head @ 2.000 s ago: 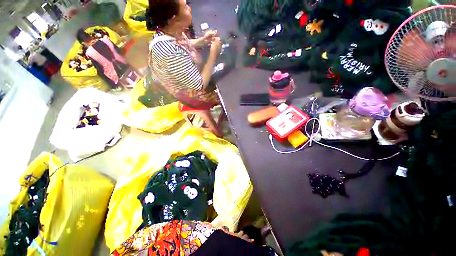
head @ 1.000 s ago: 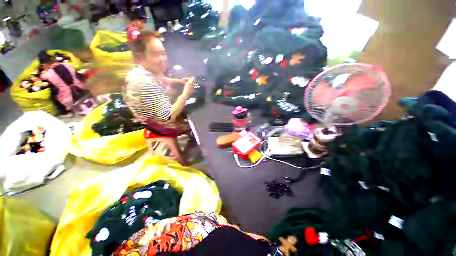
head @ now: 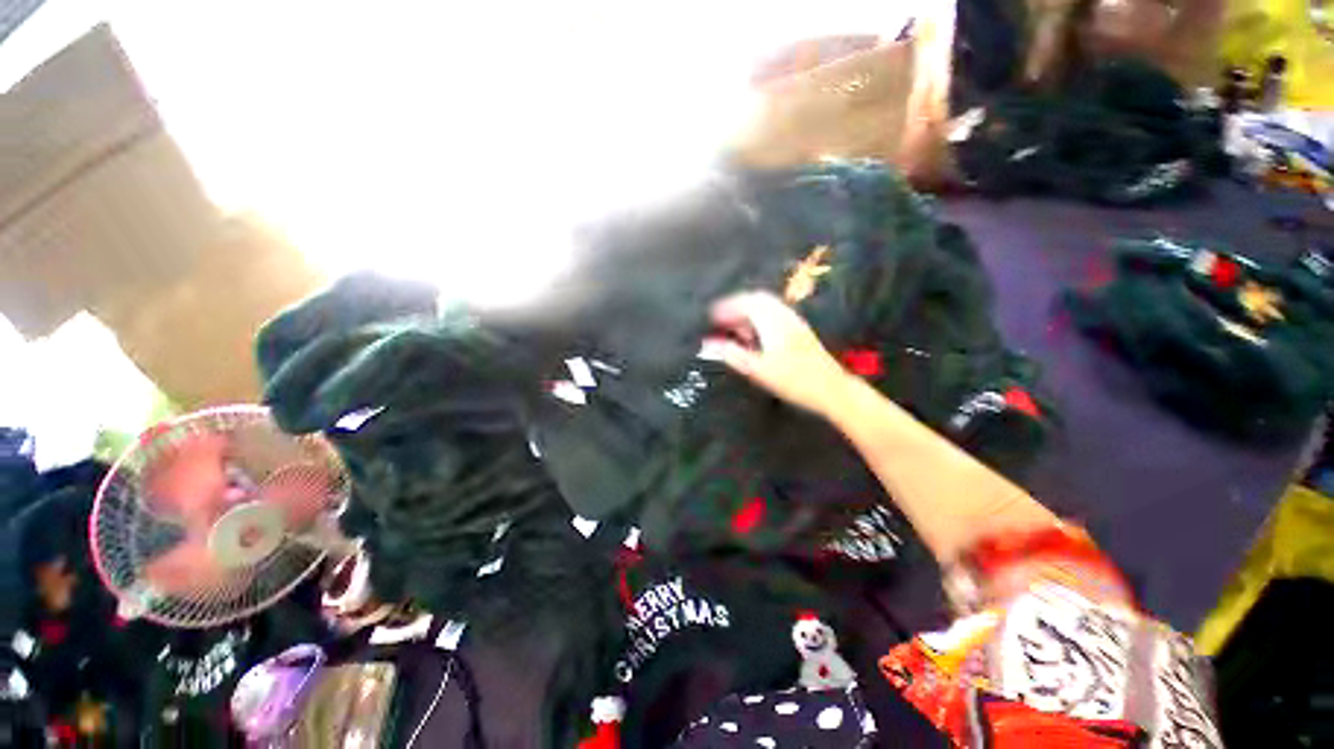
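Dark green fluffy garments [head: 688,454] lie in a high heap in front of me. They carry white lettering, red patches, a tan gingerbread figure [head: 808,274] and small white labels. My right hand [head: 761,348] reaches in from the lower right and is at the upper part of the heap, fingers bent against the green cloth beside white lettering. Whether the fingers grip the cloth is too blurred to tell. Nearer to me, a garment shows MERRY CHRISTMAS lettering [head: 673,626] and a snowman [head: 821,653]. My left hand is not in view.
A pink fan [head: 220,515] stands left of the heap, with a purple item [head: 275,694] below it. Another green garment [head: 1207,340] lies on the dark table [head: 1075,483] at the right. Brown cardboard [head: 117,190] is at the upper left, beside strong glare. Yellow plastic [head: 1287,556] shows at the right edge.
The view has swung right, from the yellow sacks and seated people to the garment heap. The fan now shows at the left. My right hand has come into view, reaching onto the heap.
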